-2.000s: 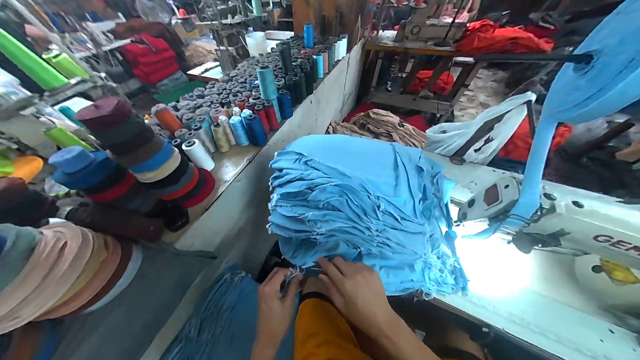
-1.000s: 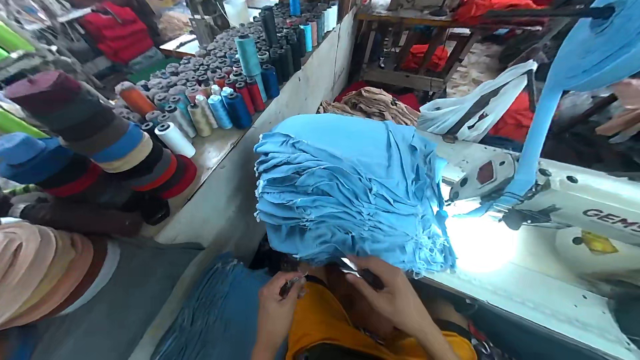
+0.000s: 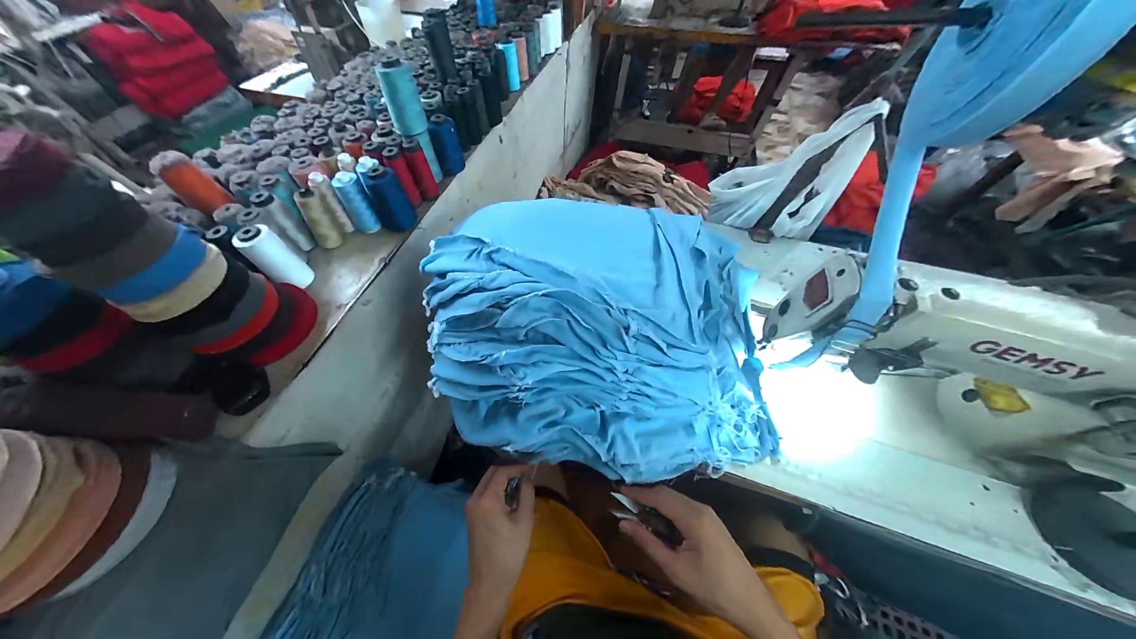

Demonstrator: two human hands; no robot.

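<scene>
A thick stack of light blue fabric pieces (image 3: 586, 337) with frayed edges lies on the sewing table, left of a white industrial sewing machine (image 3: 1012, 337). Below its front edge, my right hand (image 3: 683, 550) grips thread snips (image 3: 652, 522), whose blades stand apart and point left. My left hand (image 3: 501, 524) is closed around a small dark object (image 3: 513, 493), too small to name, over my lap. A light blue fabric strip (image 3: 896, 204) runs down from a hanging roll to the machine. More blue fabric (image 3: 390, 550) hangs to the left of my left hand.
Many thread cones (image 3: 266, 253) stand on a table behind a low partition (image 3: 497, 160) at the left. Rolls of coloured fabric strip (image 3: 151, 266) are stacked nearer. Brown cloth (image 3: 630, 177) lies beyond the blue stack, and a white plastic bag (image 3: 790, 177) hangs beside it.
My hands, close together at the stack's front edge two seconds ago, have come apart. The snips now show clearly in my right hand. The view has shifted slightly.
</scene>
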